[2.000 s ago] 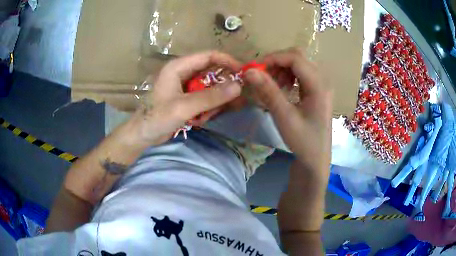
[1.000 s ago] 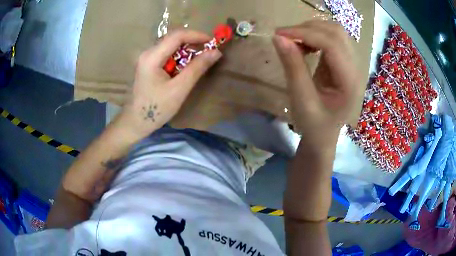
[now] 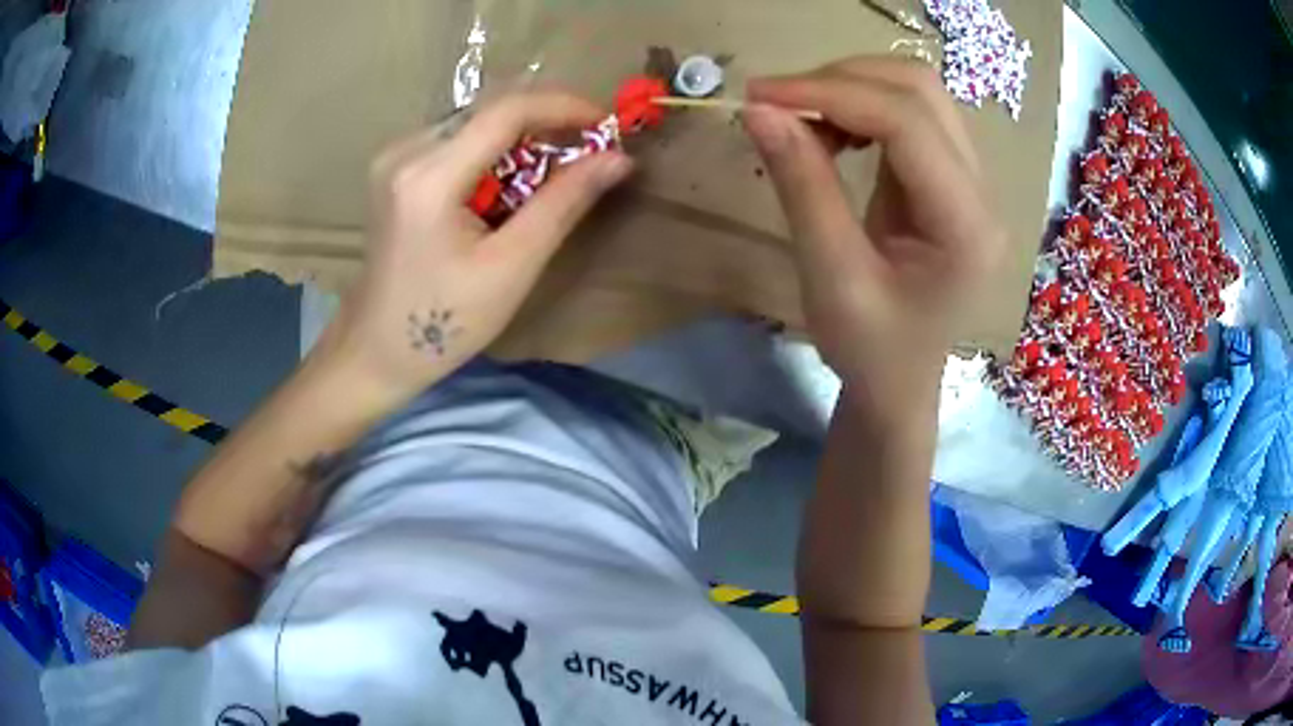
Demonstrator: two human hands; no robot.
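Observation:
My left hand (image 3: 461, 213) is closed around several red-and-white figurines. One figurine's red head (image 3: 641, 102) sticks out past my thumb and fingertips. My right hand (image 3: 886, 199) pinches a thin pale stick (image 3: 698, 102) between thumb and forefinger. The stick's tip is at the red head and seems to touch it. A small whitish glue cup (image 3: 696, 77) stands on the cardboard sheet (image 3: 340, 128), just beyond the stick, beside a dark smudge.
A heap of white-pink add-on parts (image 3: 981, 54) lies at the board's upper right. Dense rows of red-headed figurines (image 3: 1120, 284) cover the metal at right. Light-blue gloves (image 3: 1212, 468) hang beyond them. Yellow-black floor tape (image 3: 114, 387) and blue bins are below.
My hands have parted; my right hand first had its fingers at a figurine, then held the stick by the cup. The stick has since moved left to the red head.

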